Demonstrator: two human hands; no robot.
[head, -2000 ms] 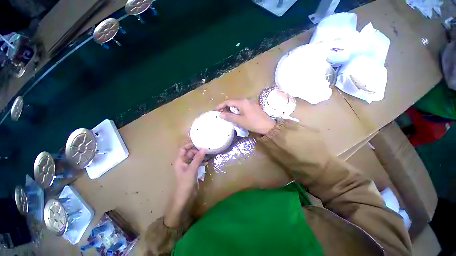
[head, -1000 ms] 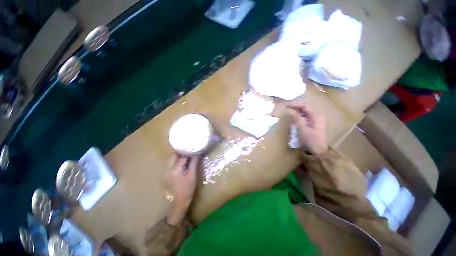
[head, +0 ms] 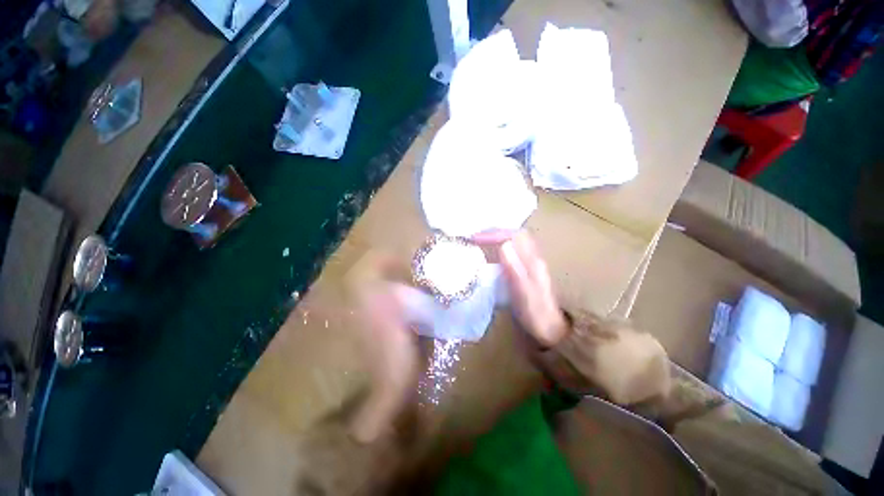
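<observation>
A shiny ornate round piece (head: 451, 269), glaring in its middle, lies on the bench on or against a thin white wrapping sheet (head: 459, 320). My left hand (head: 386, 339) is heavily blurred at the sheet's left side; its grip cannot be told. My right hand (head: 528, 291) is at the right side of the round piece and sheet, with fingers stretched out and no clear grip. Glittering specks (head: 441, 370) show below the sheet. Large white wrapped pieces (head: 475, 184) lie just beyond, overexposed.
A green conveyor (head: 291, 247) runs along the left, carrying a white pegged plate (head: 318, 120), a gold disc (head: 190, 196) on a reddish plate and further gold discs. An open carton (head: 766, 228) with white bundles (head: 768, 339) stands right. A red stool (head: 775, 136) and part of a person are beyond.
The view has swung right. My left hand has left the white disc, which no longer shows, and come to the white sheet. My right hand has moved in beside the shiny piece.
</observation>
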